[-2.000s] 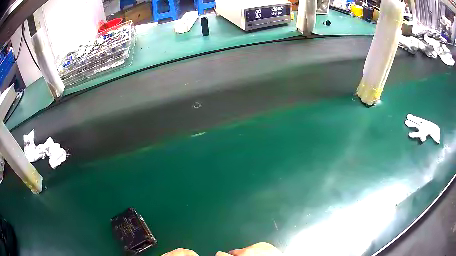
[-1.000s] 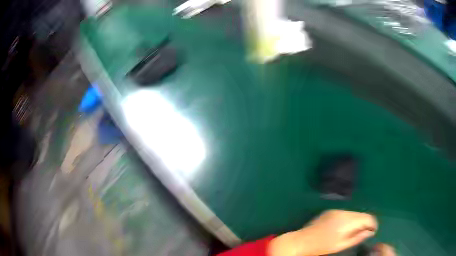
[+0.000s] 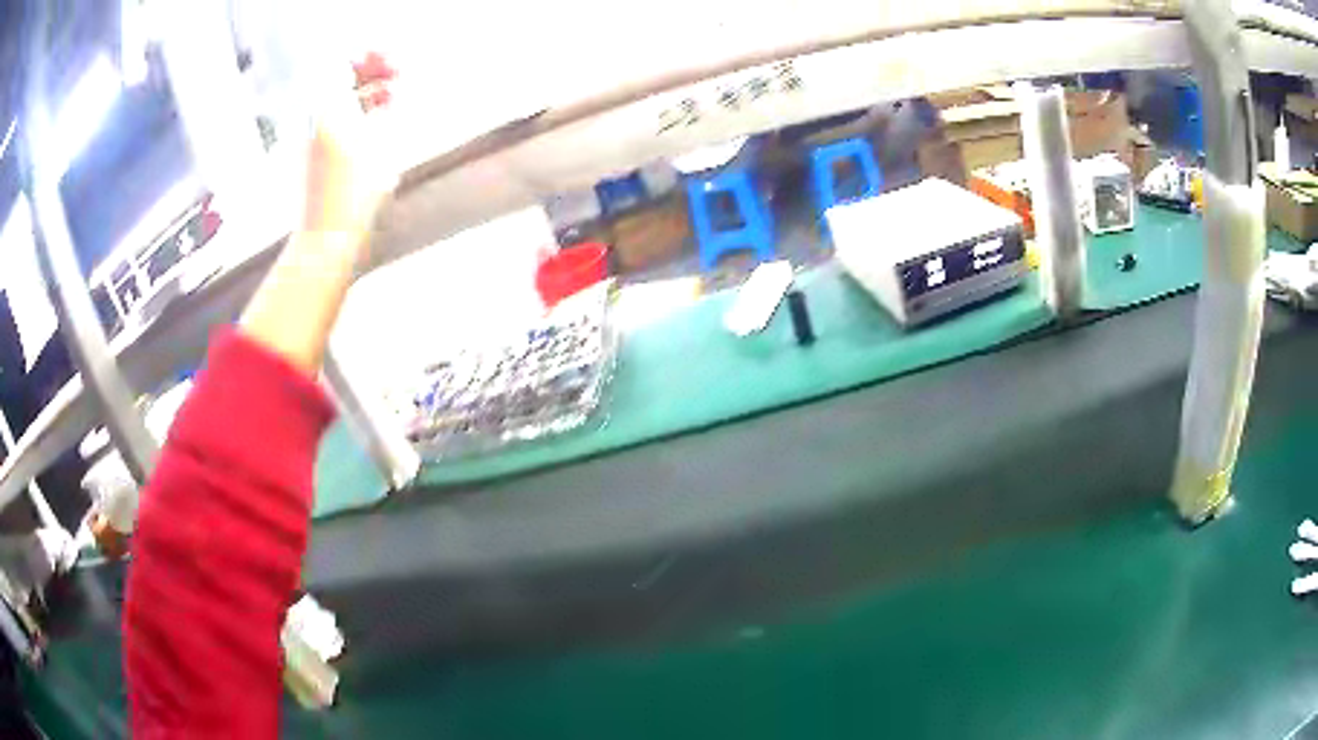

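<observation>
My left hand point(image 3: 347, 166) is raised at the upper left, its red sleeve rising from the bottom edge. It is in front of the pale overhead bar point(image 3: 607, 123). Strong glare washes out the fingers, so whether they hold anything cannot be told. A small red thing point(image 3: 375, 81) shows just above the hand; whether they touch is unclear. My right hand is out of the picture. The green bench top point(image 3: 925, 636) fills the lower right.
The dark conveyor belt point(image 3: 752, 477) crosses the middle. Whitish posts point(image 3: 1221, 362) stand upright on the bench. Beyond are a wire tray of small parts point(image 3: 506, 376), a pale meter point(image 3: 932, 246) and blue stools point(image 3: 727, 217). Crumpled white cloth point(image 3: 311, 636) lies beside my sleeve.
The view has swung from the bench's left side and floor up to its far side. My left arm has gone up from low over the bench. The black unit has left the picture.
</observation>
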